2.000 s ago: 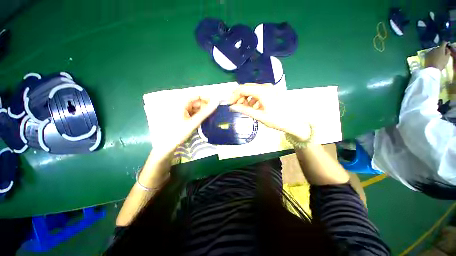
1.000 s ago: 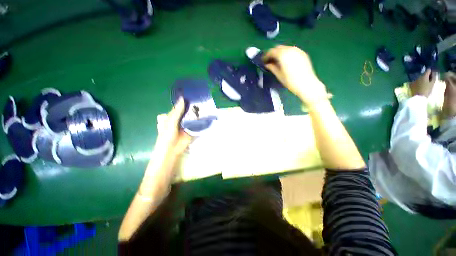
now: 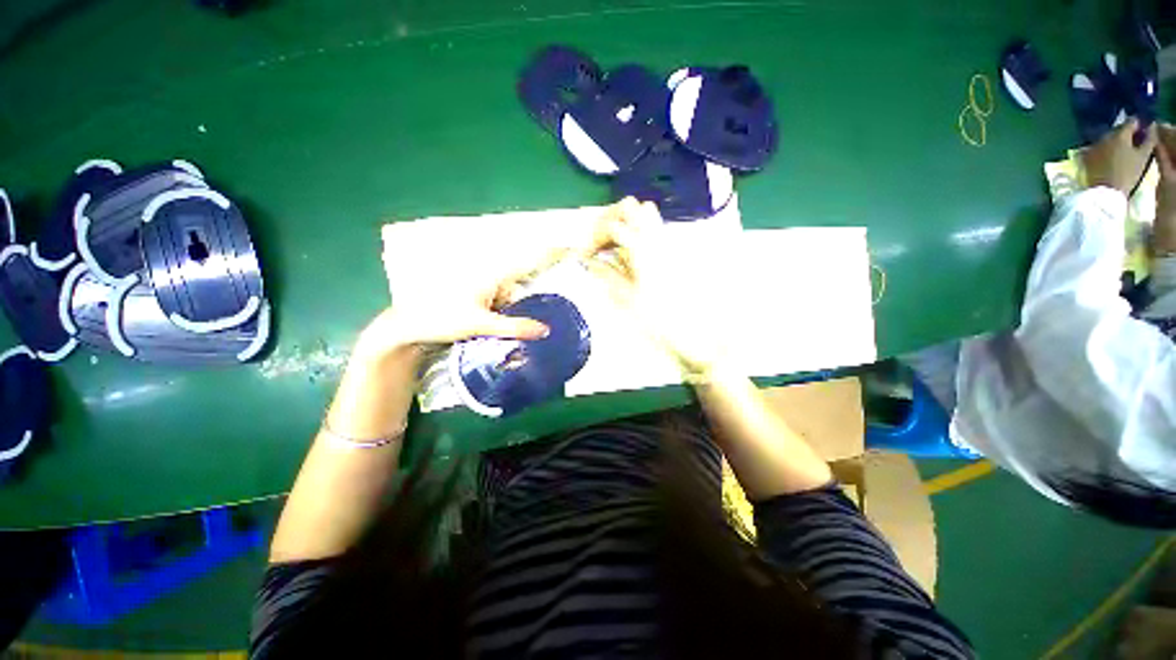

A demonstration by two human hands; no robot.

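Note:
A navy cut piece [image 3: 557,338] lies tilted over the white backing sheet [image 3: 800,290], with a pale arc along its lower left end. My left hand [image 3: 484,316] is on this piece, thumb on its top face, and holds it. My right hand [image 3: 635,258] is just to the right over the sheet, its fingers bunched near my left fingertips. The glare hides whether it pinches anything. Loose navy pieces [image 3: 619,123] with white crescent ends lie beyond the sheet.
Stacked navy bundles [image 3: 200,264] with white arcs stand at left. Rubber bands [image 3: 976,111] lie at right. A person in a white sleeve [image 3: 1077,271] works at right with navy pieces. An open carton [image 3: 890,496] is below the table edge, and a blue stool [image 3: 155,567] at lower left.
My right hand has come back from the loose pieces to the sheet. My left hand has moved down and right with the navy piece, which is now turned at a slant.

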